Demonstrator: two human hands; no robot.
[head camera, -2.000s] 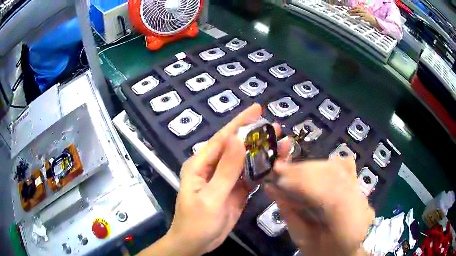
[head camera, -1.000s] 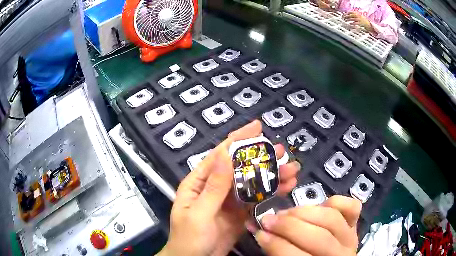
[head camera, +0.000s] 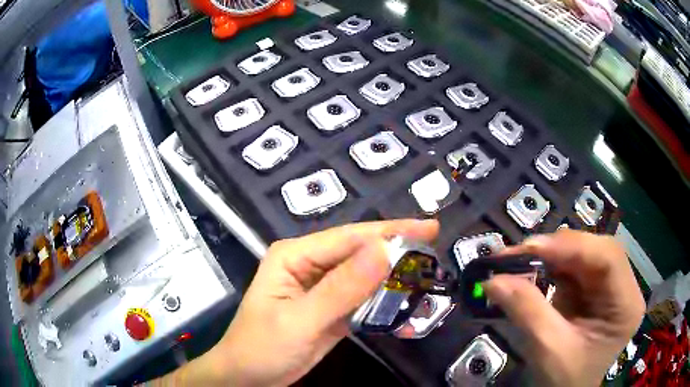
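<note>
My left hand (head camera: 310, 295) holds an open watch case (head camera: 397, 291), silver-rimmed with yellow flex and a silver battery inside, tilted over the foam tray. My right hand (head camera: 575, 302) holds a thin black screen module (head camera: 492, 283) with a green mark, close beside the case. Whether the two parts touch or are joined by a flex is not clear. The black foam tray (head camera: 227, 162) holds many silver watch cases, mostly backs up with round sensors. One pocket holds a white rounded piece (head camera: 432, 190) beside a case with flex showing (head camera: 470, 161).
The machine plate at the left bears two orange fixtures (head camera: 79, 229), with a red emergency stop (head camera: 139, 323) in front. An orange fan (head camera: 242, 15) stands behind the tray. Red clamps (head camera: 662, 363) lie at the lower right. Another person's pink sleeve (head camera: 594, 13) shows at the top right.
The view has shifted, with the tray higher in the picture. The screen module has come up beside the case in my right hand and shows its green mark. My left hand has tilted the case.
</note>
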